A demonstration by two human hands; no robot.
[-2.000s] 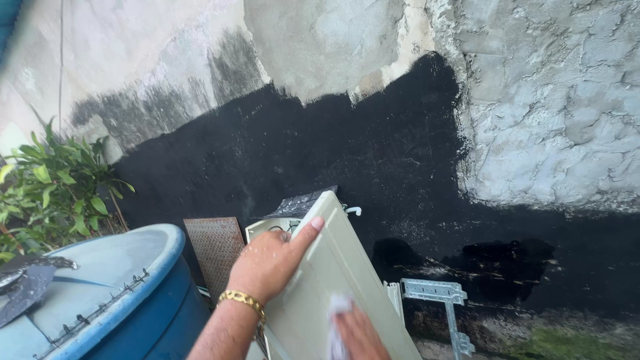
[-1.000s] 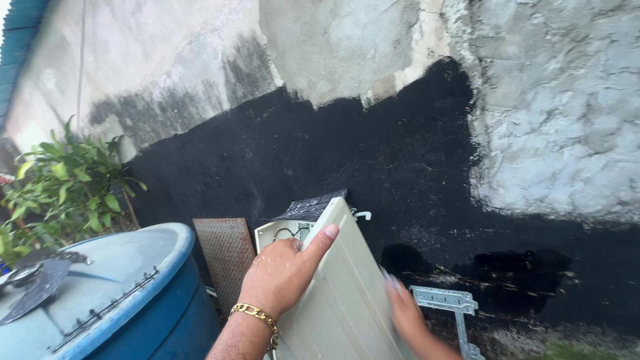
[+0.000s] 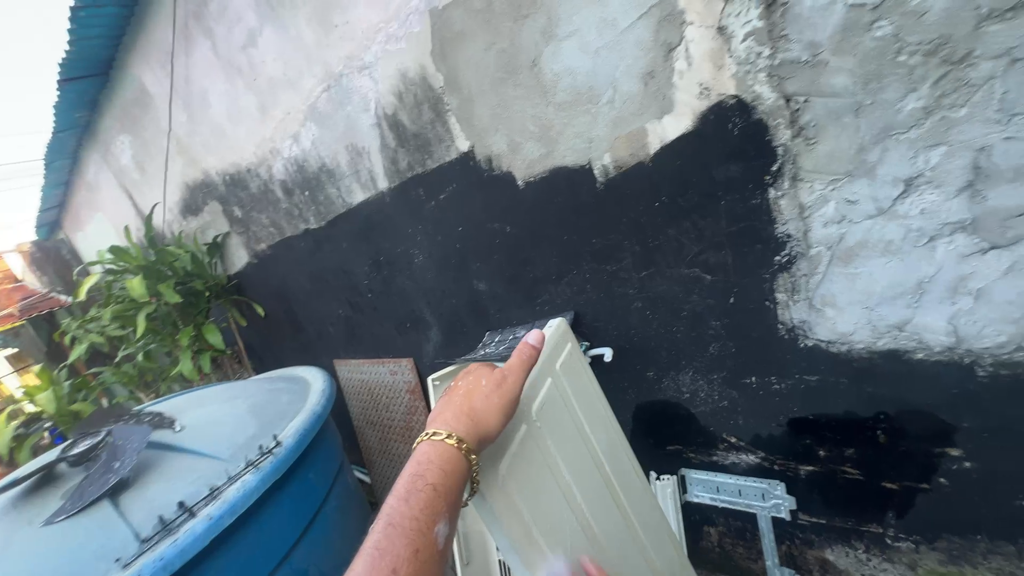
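Observation:
My left hand (image 3: 480, 400), with a gold chain bracelet on the wrist, grips the upper edge of a cream ribbed metal panel (image 3: 560, 448), thumb on its top corner. The panel leans at a slant against a cream casing whose inside is mostly hidden. At the bottom edge of the view, my right hand (image 3: 590, 566) shows only as blurred fingertips over the panel, beside a pale blur that may be a cloth. Behind the panel's top lies a dark, crinkled sheet (image 3: 508, 342), and a white hook-shaped piece (image 3: 602, 353) sticks out to its right.
A blue water tank (image 3: 296, 488) with a pale lid stands at left, a dark-smeared blade-like tool (image 3: 104, 472) on it. A rusty perforated plate (image 3: 384, 416) leans by the partly black-painted wall (image 3: 512, 256). A galvanized metal bracket (image 3: 736, 490) is at lower right; leafy plants (image 3: 152, 304) grow behind the tank.
My right hand has moved down from the panel's right side to the bottom edge of the view. My left hand keeps its hold on the panel's top edge.

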